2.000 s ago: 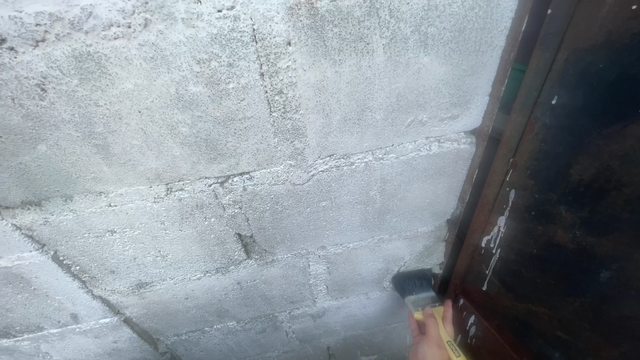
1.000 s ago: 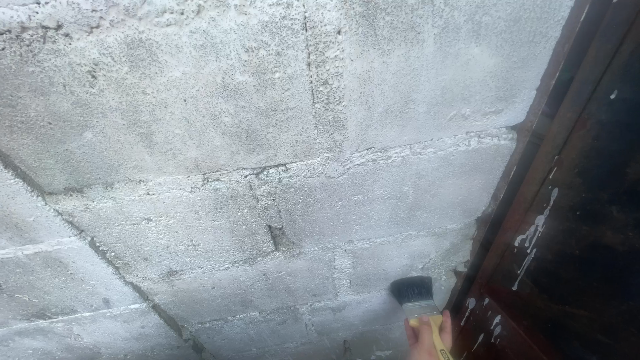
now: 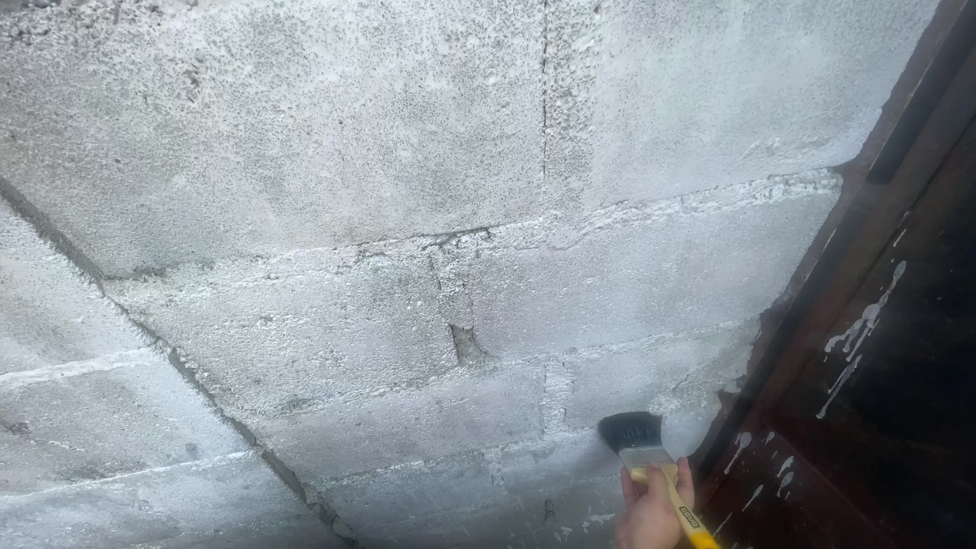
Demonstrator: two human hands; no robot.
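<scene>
A paintbrush (image 3: 631, 432) with dark bristles, a metal ferrule and a yellow handle is at the lower right of the view, its bristles against the lower part of a block wall (image 3: 648, 274). One hand (image 3: 652, 507), which looks like my right hand, grips the brush around the ferrule and the top of the handle. The wall's blocks and rough mortar joints carry a whitish coat, with a small grey gap in one joint left of the brush. My left hand is out of view.
A dark reddish-brown frame and panel (image 3: 839, 457) with white drips and splashes stand close to the right of the hand. A grey vertical groove (image 3: 183, 370) divides the wall at the left.
The brush has moved away from the dark frame, leftward along the wall, still held in the same hand. The view has shifted somewhat.
</scene>
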